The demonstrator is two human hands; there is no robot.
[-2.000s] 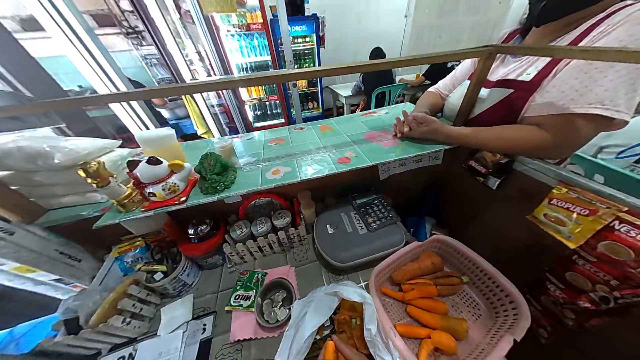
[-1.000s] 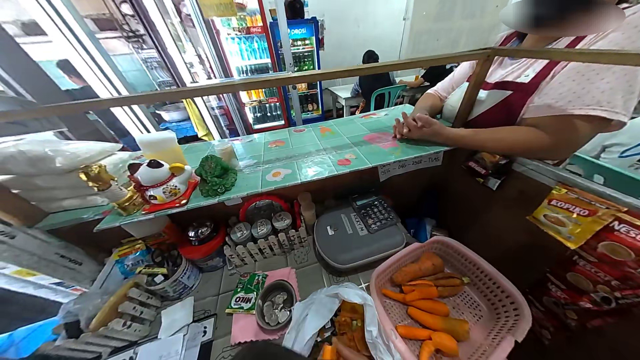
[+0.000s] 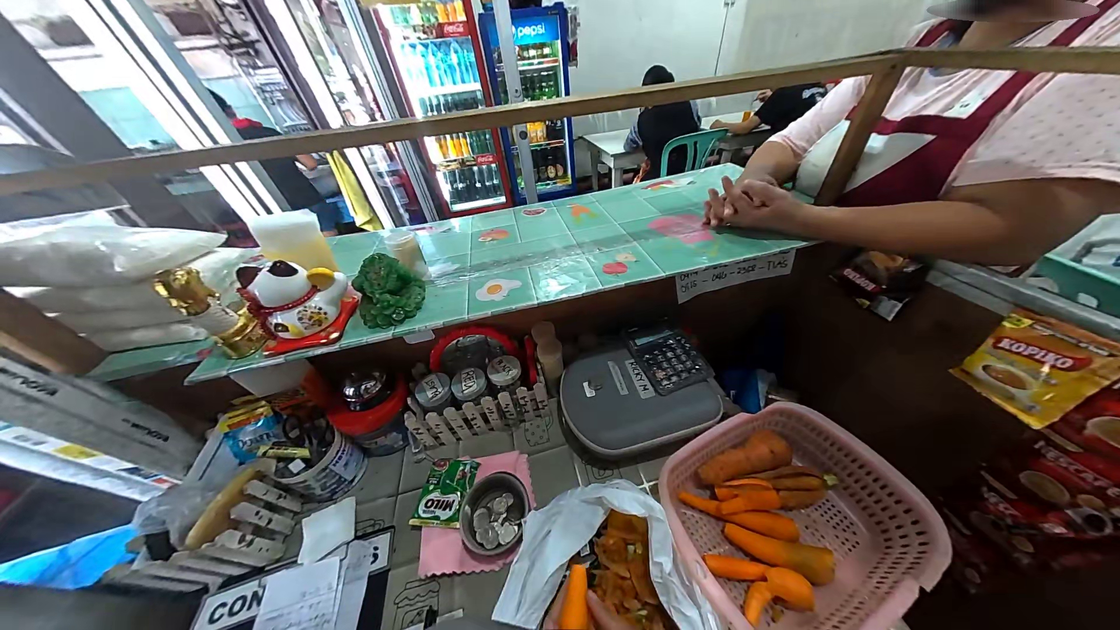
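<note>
At the bottom edge, an orange carrot (image 3: pixel 574 598) stands upright between parts of two hands, mostly cut off by the frame. My right hand (image 3: pixel 604 612) shows its fingertips beside the carrot's right side. Of my left hand (image 3: pixel 555 609), only a sliver shows at the carrot's left, so its hold is unclear. Both are over a white plastic bag (image 3: pixel 560 525) containing orange peelings (image 3: pixel 623 560). Right of the bag, a pink plastic basket (image 3: pixel 862 472) holds several carrots (image 3: pixel 779 551), some thin and bright, one thicker and rougher.
A metal bowl of coins (image 3: pixel 494 516) and a Milo sachet (image 3: pixel 444 494) lie left of the bag. Behind are a grey case (image 3: pixel 612 411) with a calculator (image 3: pixel 669 357) and a tiled counter (image 3: pixel 542 236). A person's clasped hands (image 3: pixel 757 206) rest on the counter at right.
The carrot and fingertips at the bottom edge have come into clearer view above the bag. A dark rounded shape at the bottom edge one second ago is gone.
</note>
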